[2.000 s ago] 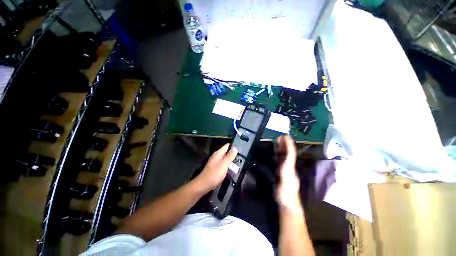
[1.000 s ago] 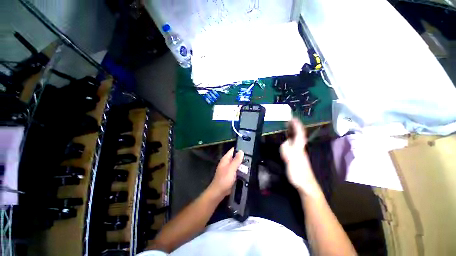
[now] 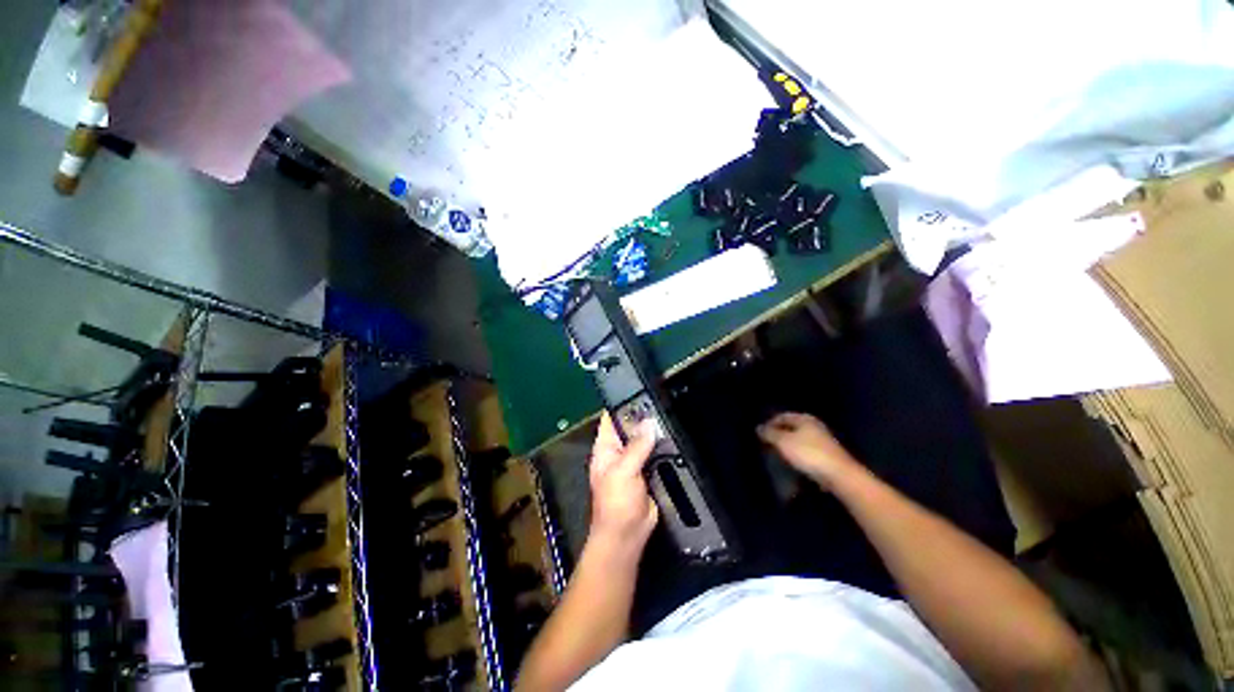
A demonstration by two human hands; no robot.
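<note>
My left hand (image 3: 623,480) is closed around the left edge of a long black door lock (image 3: 647,406), which is held tilted over my lap, its recessed grey side facing up. A thin white cable (image 3: 586,354) runs along the lock's upper left edge. My right hand (image 3: 801,446) is to the right of the lock, apart from it, over the dark lap area. Its fingers are curled and their tips are dim, so I cannot tell if they hold something.
On the green bench (image 3: 535,392) are a white strip (image 3: 704,287), blue-and-white battery packs (image 3: 629,261), a heap of small black parts (image 3: 765,216) and a water bottle (image 3: 444,219). Wire racks (image 3: 352,514) of black locks stand left. Cardboard sheets (image 3: 1191,298) lie right.
The view has turned, so the lock now leans up to the left. My right hand has moved lower, away from the bench edge, and its fingers are more curled. My left hand still holds the lock.
</note>
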